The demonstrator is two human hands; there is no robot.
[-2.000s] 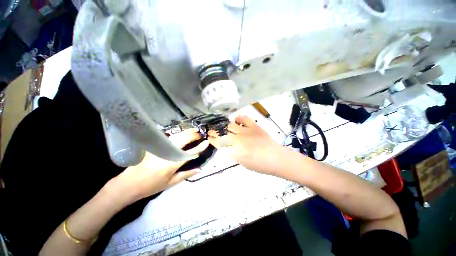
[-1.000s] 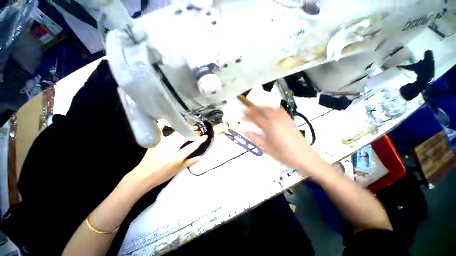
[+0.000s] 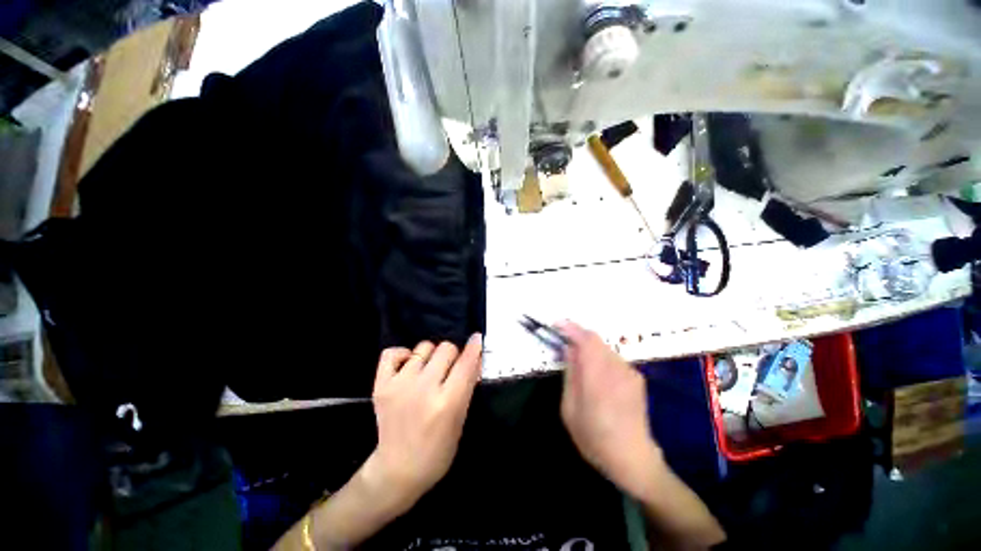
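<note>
The black garment (image 3: 290,237) covers the left of the table and hangs over the front edge. A slightly shiny black panel (image 3: 428,253) lies along its right side, its edge running toward the presser foot area (image 3: 506,194). My left hand (image 3: 425,404) lies on the panel's lower end at the table's front edge, fingers bent, gripping the cloth. My right hand (image 3: 608,404) holds small thread snips (image 3: 546,333), blades pointing left, just over the table's front part, right of the garment and apart from it.
The off-white machine head and arm (image 3: 742,65) span the top. An orange-handled tool (image 3: 610,165) and black-handled scissors (image 3: 705,258) lie right of the needle. A clear item (image 3: 891,264) lies at the table's right. A red basket (image 3: 852,420) with mixed items stands below.
The right hand has picked up the snips from beside the needle and moved toward the front edge. The left hand has moved from the needle to the front edge; the panel now lies flat.
</note>
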